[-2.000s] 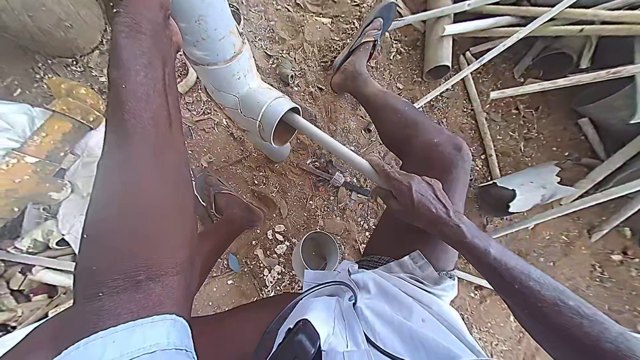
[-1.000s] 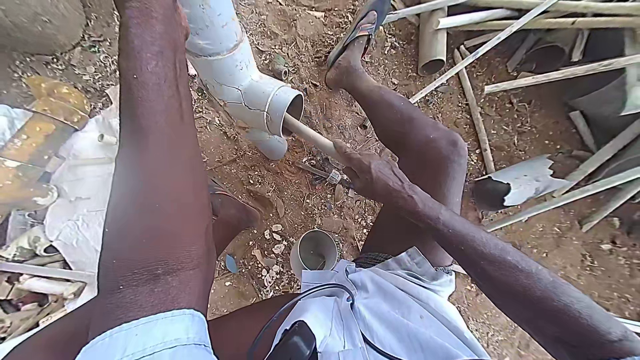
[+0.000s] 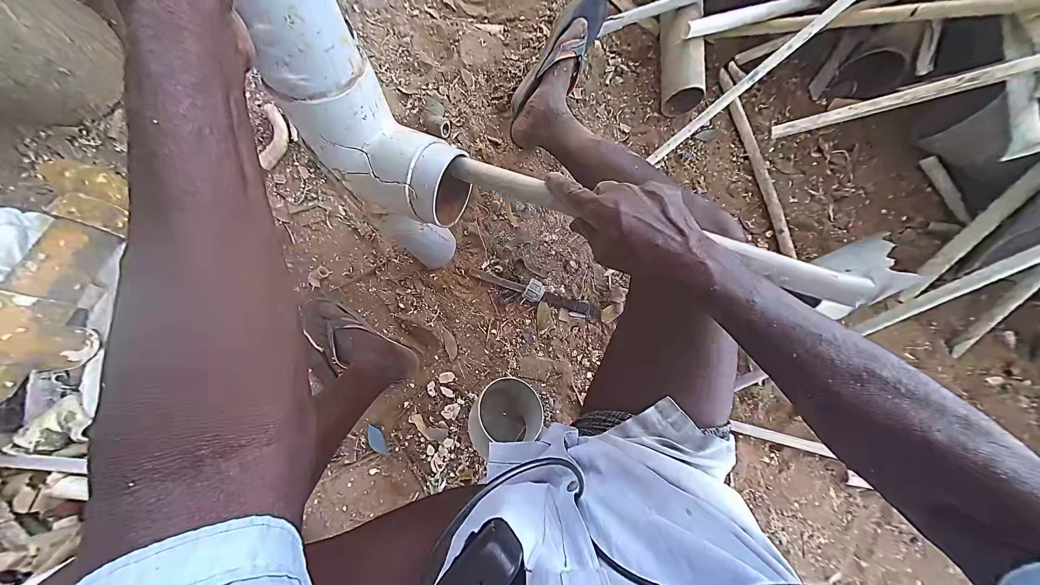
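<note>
My right hand (image 3: 630, 223) is closed around a pale rod or narrow pipe (image 3: 512, 183). One end of the rod lies inside the open mouth of a large grey plastic pipe fitting (image 3: 390, 158), and the other end sticks out past my wrist over my knee. Cracks run across the fitting's bend, and a short branch points down below its mouth. At the top left, my left hand (image 3: 242, 45) shows only in part beside the upper grey pipe; my forearm hides most of it, so its grip cannot be made out.
A short pipe piece or cup (image 3: 510, 410) stands by my shorts. A strap with a metal buckle (image 3: 534, 291) lies on the dirt. Sticks (image 3: 756, 158) and pipe offcuts (image 3: 682, 61) are scattered at right. Plastic sheets and scraps (image 3: 53, 284) lie at left.
The rod's near end now shows beyond my right wrist, over the knee. My right hand keeps hold of the rod, and its far end remains in the fitting's mouth.
</note>
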